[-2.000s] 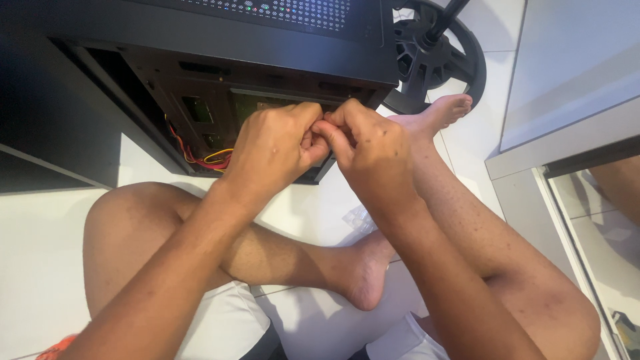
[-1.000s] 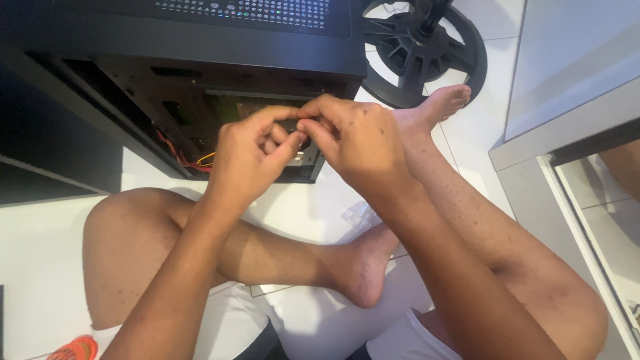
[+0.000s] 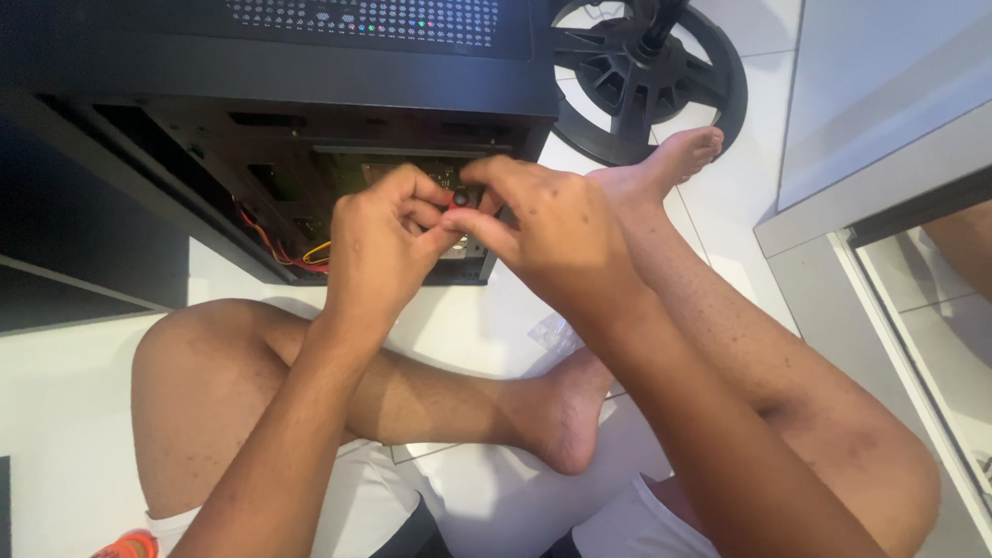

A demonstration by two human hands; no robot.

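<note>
Between my fingertips shows a small red and black object (image 3: 460, 198), its kind too small to tell. My left hand (image 3: 387, 236) pinches it from the left with thumb and index finger. My right hand (image 3: 542, 213) has its thumb against the object's lower edge, while its index finger is lifted and bent above. Just behind both hands stands a black computer case (image 3: 325, 74) with its side open, showing a dark metal panel with cutouts and part of a green circuit board (image 3: 341, 170). Red and yellow cables (image 3: 314, 256) lie inside its lower left part.
A round black stand base (image 3: 643, 70) is beside the case at the upper right. Clear plastic packaging (image 3: 555, 335) lies on the white tiled floor (image 3: 457, 333) near my foot. A cabinet (image 3: 821, 287) borders the right side. An orange object (image 3: 128, 545) is at the lower left.
The fingertips were pressed close together two seconds ago; now my right index finger is raised and the red and black object shows between the hands.
</note>
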